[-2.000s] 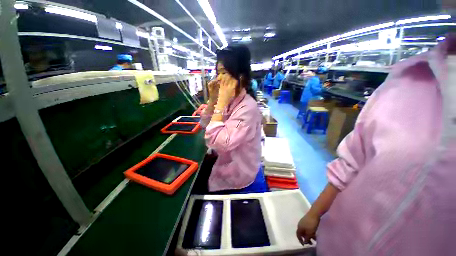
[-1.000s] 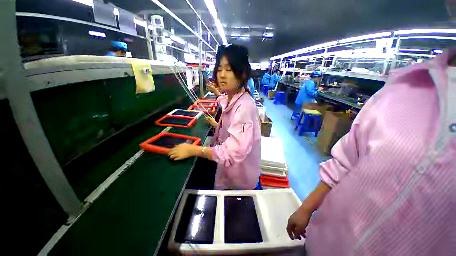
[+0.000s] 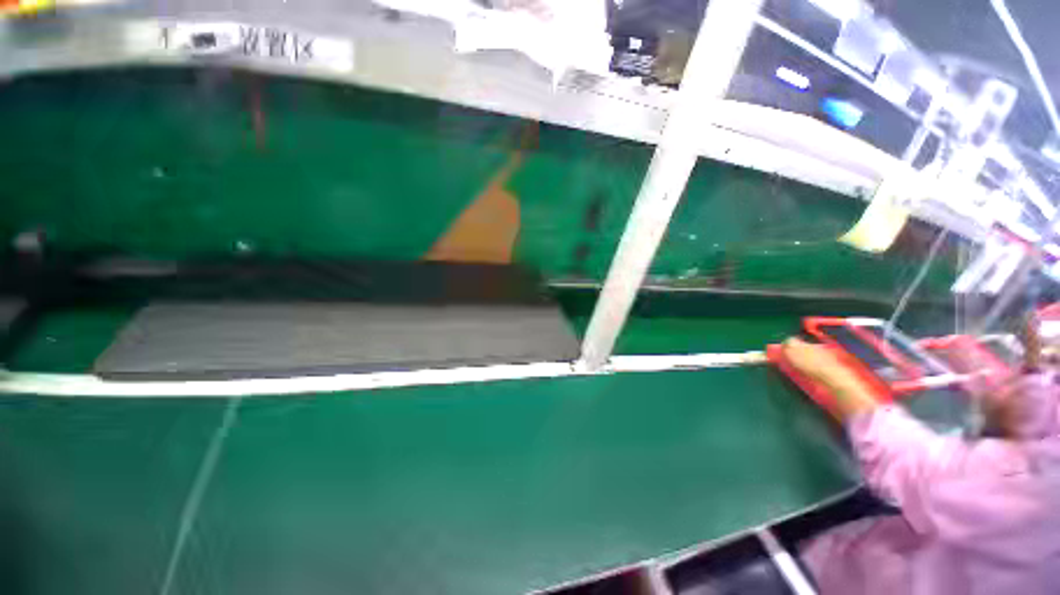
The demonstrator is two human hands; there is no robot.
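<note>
Neither of my hands is in view. The green belt (image 3: 465, 488) lies in front of me and fills the lower part of the picture. At the right, a red-orange foam frame (image 3: 831, 395) sits on it, with another person's hand on its near side. Another red-orange frame with a dark tablet (image 3: 866, 349) lies just behind it. A white tray (image 3: 785, 564) shows partly at the bottom edge, with a dark slab (image 3: 727, 575) in it. The picture is blurred.
A pale metal post (image 3: 657, 221) rises from the line edge. A flat grey slab (image 3: 349, 335) lies behind the white rail (image 3: 407, 380). A person in a pink smock (image 3: 953, 500) is at the right. A yellow tag (image 3: 878, 223) hangs from the shelf edge.
My view has swung left and tilted, so the seated person and frames now sit at the far right. The white tray is mostly cut off. The large pink torso and its lowered hand have left the picture.
</note>
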